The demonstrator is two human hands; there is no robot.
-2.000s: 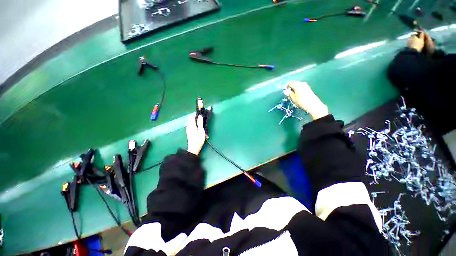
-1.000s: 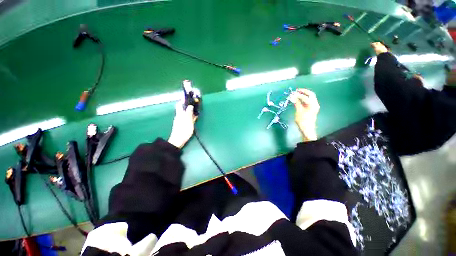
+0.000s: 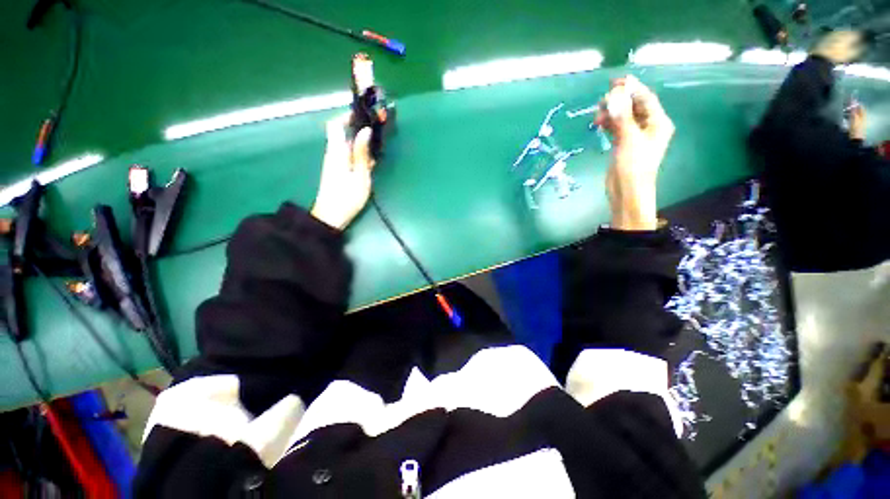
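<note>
My left hand (image 3: 343, 171) grips a black clamp (image 3: 369, 109), its nose pointing away from me. Its thin black cable runs down towards the bench edge and ends in a red and blue tip (image 3: 449, 310). My right hand (image 3: 634, 132) is raised above the bench with its fingertips pinched on a small silver spring (image 3: 586, 111); the fingers partly hide it and are slightly blurred. A small cluster of silver springs (image 3: 550, 164) lies on the green bench between my hands, nearer the right one.
Several black clamps (image 3: 110, 265) lie at the left, cables over the edge. More clip leads (image 3: 70, 83) lie farther back. A black tray (image 3: 792, 336) with a spring pile (image 3: 737, 297) is at lower right. A red bin (image 3: 78, 448) is lower left. Another person's dark sleeve (image 3: 805, 146) is at right.
The view has shifted, and the bench items sit higher and farther left. My right hand has lifted from the spring cluster with a spring. My left hand still holds the clamp.
</note>
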